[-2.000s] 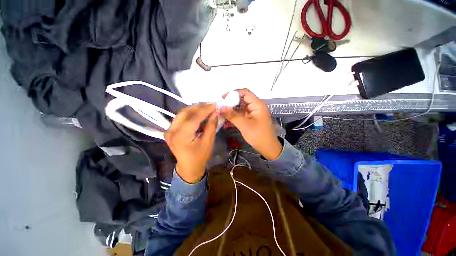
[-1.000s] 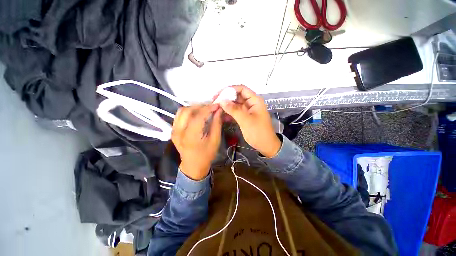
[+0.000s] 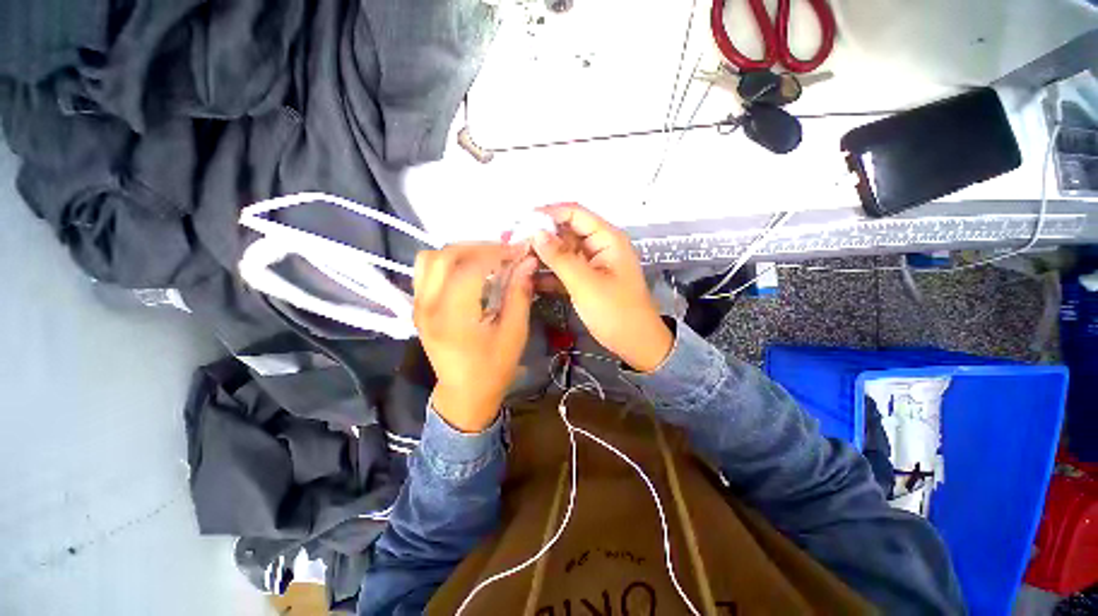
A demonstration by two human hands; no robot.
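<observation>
My left hand (image 3: 472,315) and my right hand (image 3: 598,283) meet fingertip to fingertip near the table's front edge. Both pinch a white elastic band (image 3: 328,272), whose loops hang out to the left of my left hand. A small bunched white part shows between the fingertips. Whether a small tool is held there is too blurred to tell. A dark grey garment heap (image 3: 217,132) lies to the left, partly under the band's loops.
Red-handled scissors (image 3: 773,34), keys with a dark fob (image 3: 771,126) and a black phone (image 3: 933,150) lie on the white table (image 3: 578,132). A long thin dark wire (image 3: 602,142) crosses it. A blue bin (image 3: 999,469) stands at lower right. A white earphone cable (image 3: 571,481) hangs down the chest.
The bunched white part at the fingertips looks smaller and sits slightly further left. The view has shifted since the oldest frame. Both hands stay pinched together.
</observation>
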